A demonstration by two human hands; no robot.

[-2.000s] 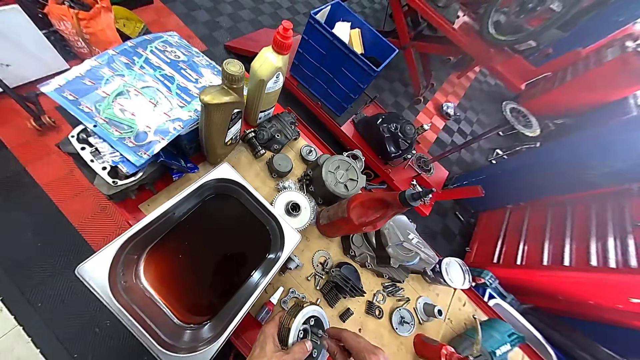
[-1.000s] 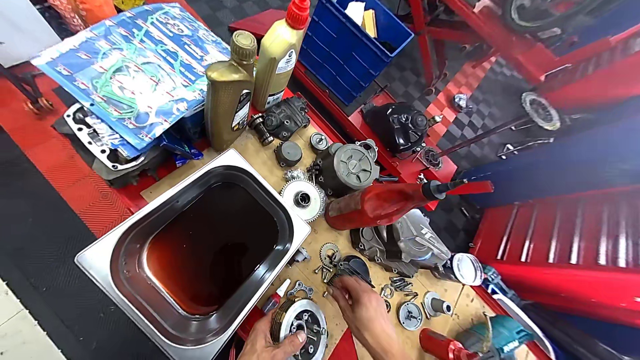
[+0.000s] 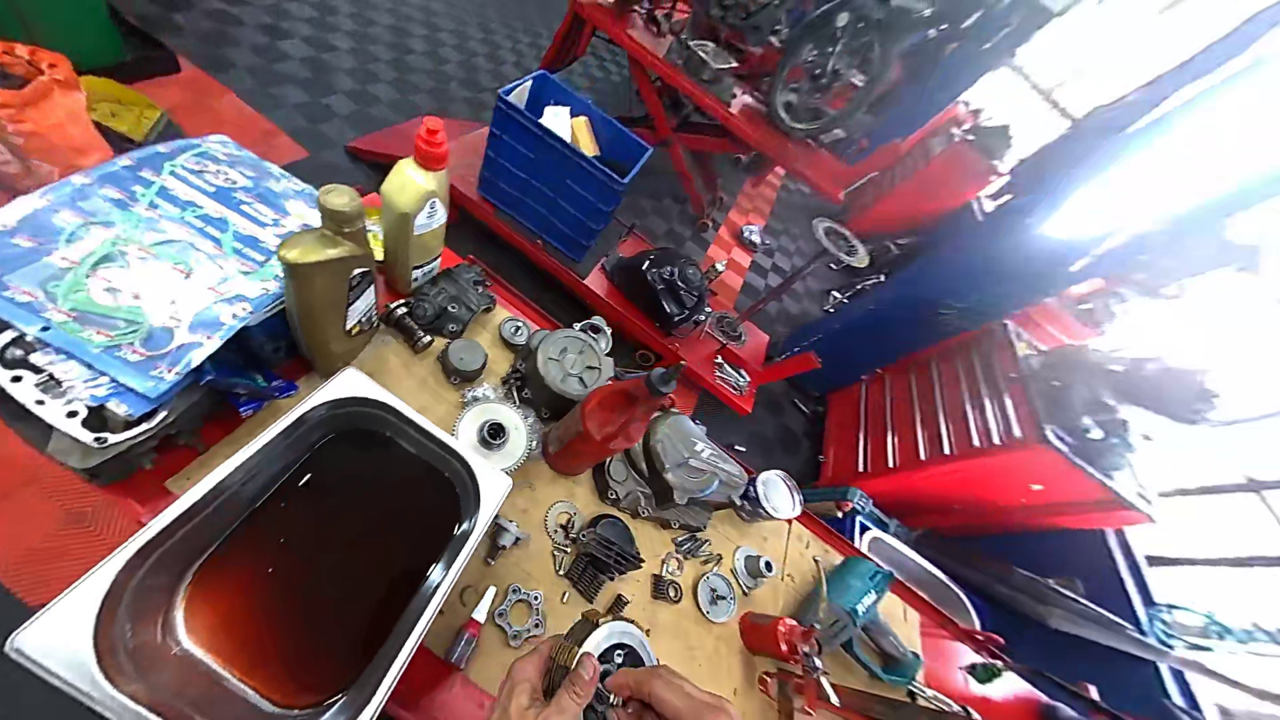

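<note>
At the bottom centre my left hand (image 3: pixel 548 690) grips a clutch pack (image 3: pixel 612 648) by its side, a round metal part with stacked plates. My right hand (image 3: pixel 668 692) has its fingers at the middle of the pack; whether they hold a small part is hidden. Just left of my hands lie a flat metal ring plate with holes (image 3: pixel 519 614) and a small red bottle with a white nozzle (image 3: pixel 470 630). Above them rest black finned parts (image 3: pixel 606 548), loose springs (image 3: pixel 666 588) and a small round metal disc (image 3: pixel 716 597).
A steel tray of dark red liquid (image 3: pixel 490 500) stands left. Behind are a white gear (image 3: pixel 493 434), a red squeeze bottle (image 3: pixel 605 425), engine covers (image 3: pixel 690 460) and two oil bottles (image 3: pixel 330 290). A teal power tool (image 3: pixel 855 615) lies right, a blue crate (image 3: pixel 560 170) beyond the bench.
My right hand has come back from the small parts beside the black finned pieces to the clutch pack in my left hand. The view has tilted up.
</note>
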